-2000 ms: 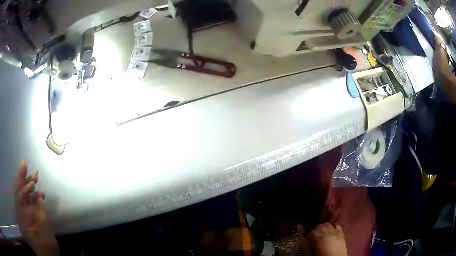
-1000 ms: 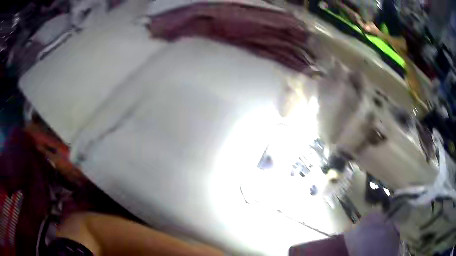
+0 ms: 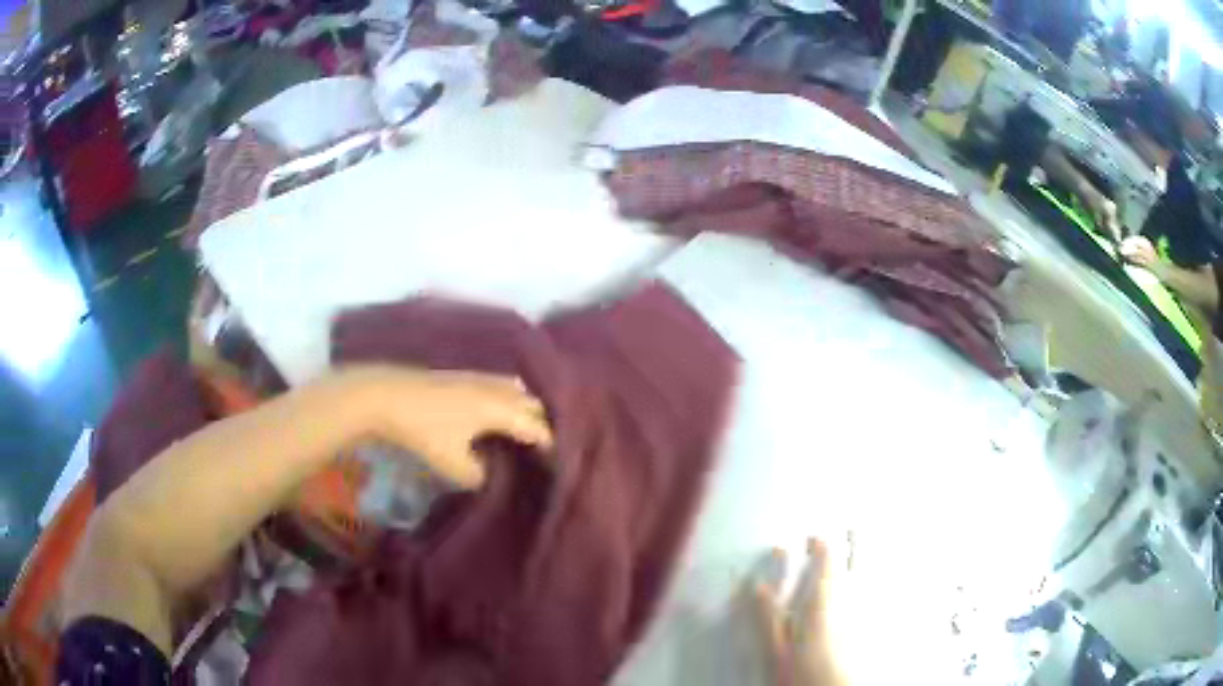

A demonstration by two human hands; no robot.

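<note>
A maroon cloth panel [image 3: 624, 442] lies folded and bunched over the white table [image 3: 858, 402] and hangs toward the basket at the lower left. My left hand [image 3: 463, 416] reaches in from the left and grips the cloth near its middle, fingers curled into it. My right hand [image 3: 802, 616] is at the bottom, right of the cloth, over the table. It is blurred and washed out by glare, with fingers raised and apart and nothing seen in it.
A bundle of maroon, flecked and white layers [image 3: 805, 174] lies along the far side. The sewing machine [image 3: 1140, 523] stands at the right, partly in glare. An orange basket [image 3: 54, 576] is at lower left. Another person's hand [image 3: 1140, 251] shows at far right.
The view has swung left from the machine bed to the table's left part. A maroon panel now lies across the table front with my left hand on it. My right hand is back in view.
</note>
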